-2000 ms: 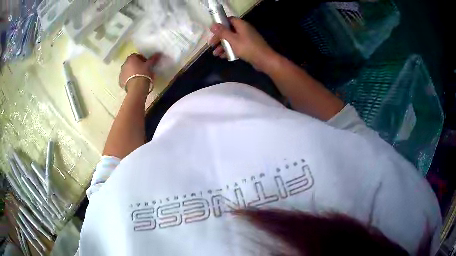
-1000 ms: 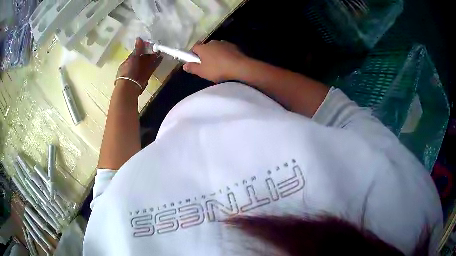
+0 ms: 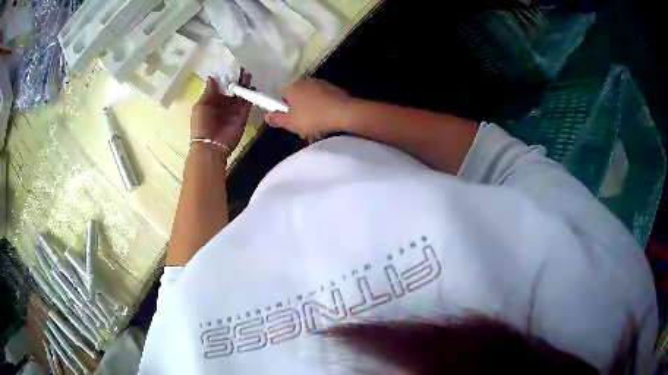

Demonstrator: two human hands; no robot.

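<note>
A silver-white tube (image 3: 258, 97) is held between my two hands near the table edge. My left hand (image 3: 220, 113) has its fingers around the narrow left end; a small pale bit shows there, too blurred to name. My right hand (image 3: 311, 108) holds the other end, its fingers partly hidden. Another silver tube (image 3: 121, 154) lies on the yellow table to the left of my left hand. Several more silver tubes (image 3: 69, 282) lie in a loose pile at the lower left.
White packing inserts with cut-outs (image 3: 150, 69) and crumpled thin white sheets (image 3: 253, 36) lie beyond my hands. A bluish glossy heap (image 3: 36, 55) is at the far left. Film-lined green crates (image 3: 622, 161) stand at the right. The table edge (image 3: 322, 55) runs diagonally beside my right hand.
Two seconds ago the tube was in my right hand alone, away from my left. My hands have come together on it, and since one second ago have shifted slightly down in view.
</note>
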